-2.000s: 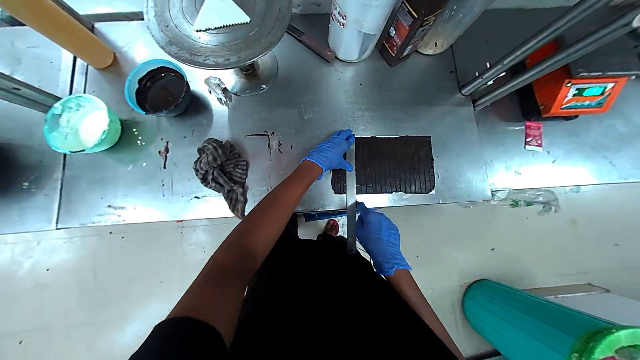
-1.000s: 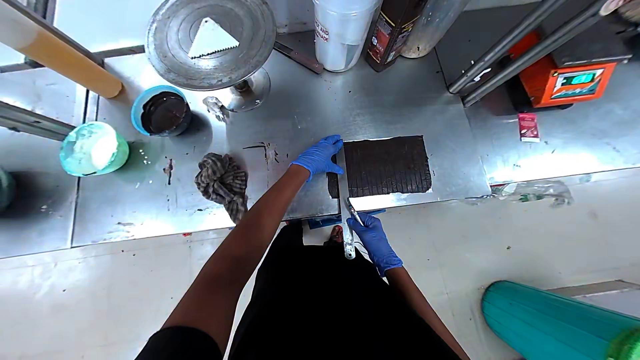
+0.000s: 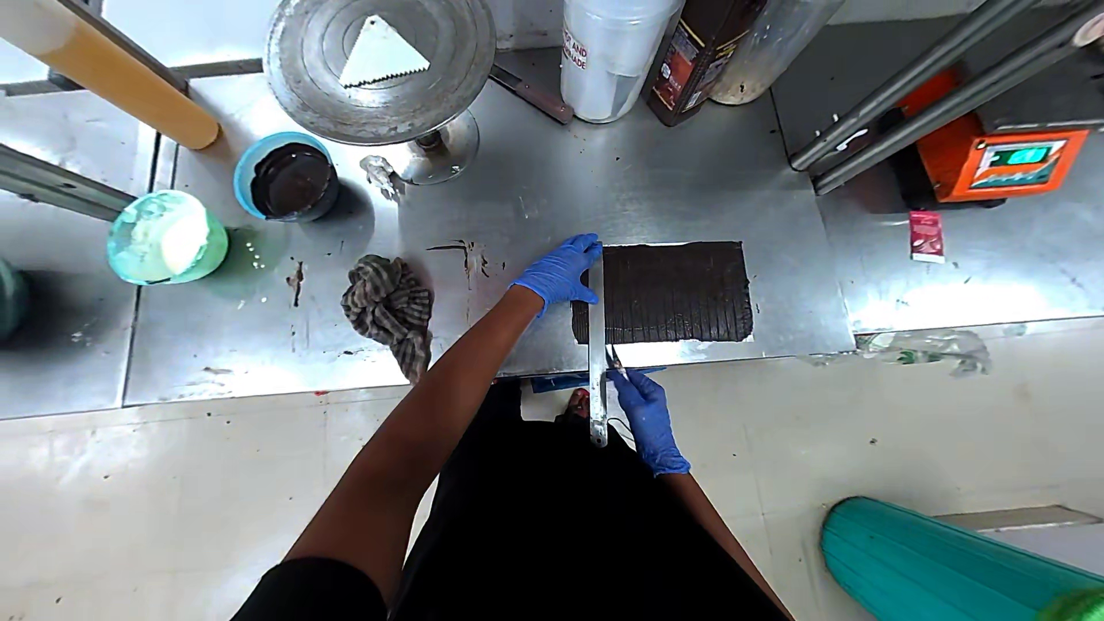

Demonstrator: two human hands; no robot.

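Observation:
A dark brown rectangular slab (image 3: pixel 681 293), likely chocolate, lies on the steel table with close parallel lines across it. Over its left part rests a long metal straightedge (image 3: pixel 598 345), which sticks out past the table edge toward me. My left hand (image 3: pixel 561 274), in a blue glove, presses at the straightedge's far end with the fingers spread. In a blue glove too, my right hand (image 3: pixel 647 418) holds a small knife (image 3: pixel 614 360) beside the straightedge, at the slab's near edge. The knife's tip is too small to make out well.
Left of the slab lie a striped cloth (image 3: pixel 390 310), a bowl of dark mixture (image 3: pixel 293 183) and a green tub (image 3: pixel 168 237). A metal turntable (image 3: pixel 379 112) holds a toothed scraper (image 3: pixel 381 53). An orange scale (image 3: pixel 1000 159) stands behind metal poles (image 3: pixel 914 86); a teal bin (image 3: pixel 949 561) is at lower right.
My right hand was on the near part of the straightedge in the oldest frame; now it holds the small knife beside it. My left hand stays at the straightedge's far end.

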